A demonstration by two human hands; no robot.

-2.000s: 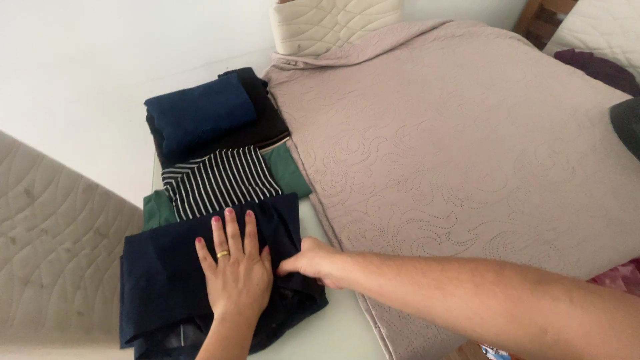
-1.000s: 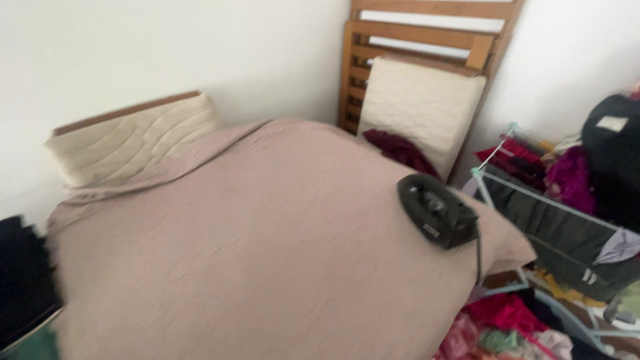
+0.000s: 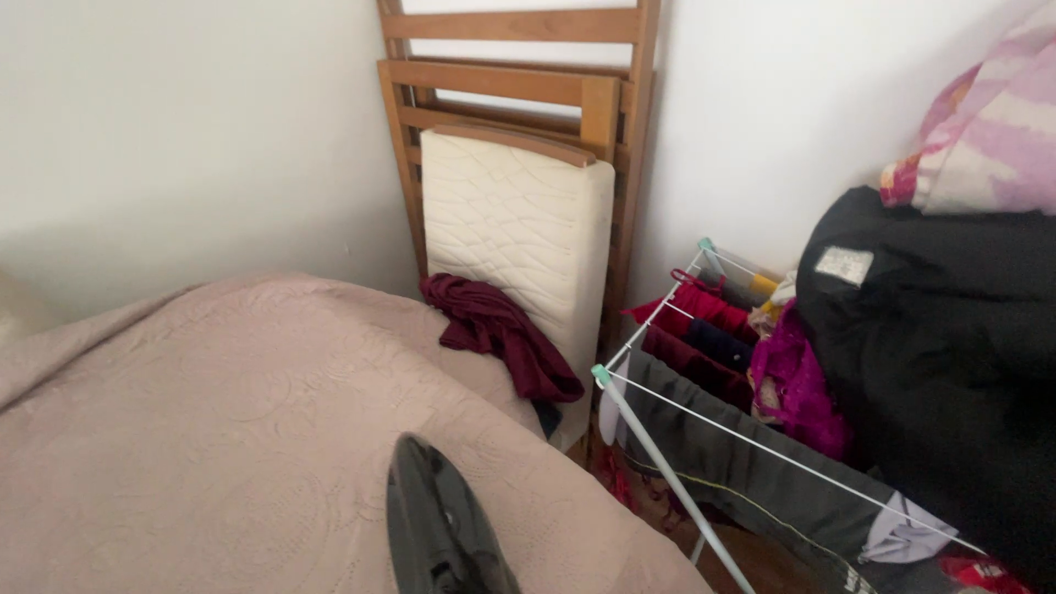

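Note:
Neither my left hand nor my right hand shows in the head view now. A dark clothes iron (image 3: pixel 445 528) rests on the pinkish-beige quilted cover (image 3: pixel 247 429) at the bottom centre, its pointed tip towards the wall and its rear cut off by the lower edge of the view. Beyond it a crumpled maroon cloth (image 3: pixel 503 334) lies at the far edge of the cover, against a cream quilted cushion (image 3: pixel 503 223) that stands upright.
Wooden slatted frames (image 3: pixel 511 78) lean on the wall behind the cushion. To the right stands a folding drying rack (image 3: pixel 672 478) hung with clothes, among them dark grey trousers (image 3: pixel 726 462) and a magenta garment (image 3: pixel 792 388). A large black fabric item (image 3: pixel 949 346) rises beside it.
The view has swung far to the right. Both hands, which lay on folded dark clothes two seconds ago, are out of view, as is the clothes pile.

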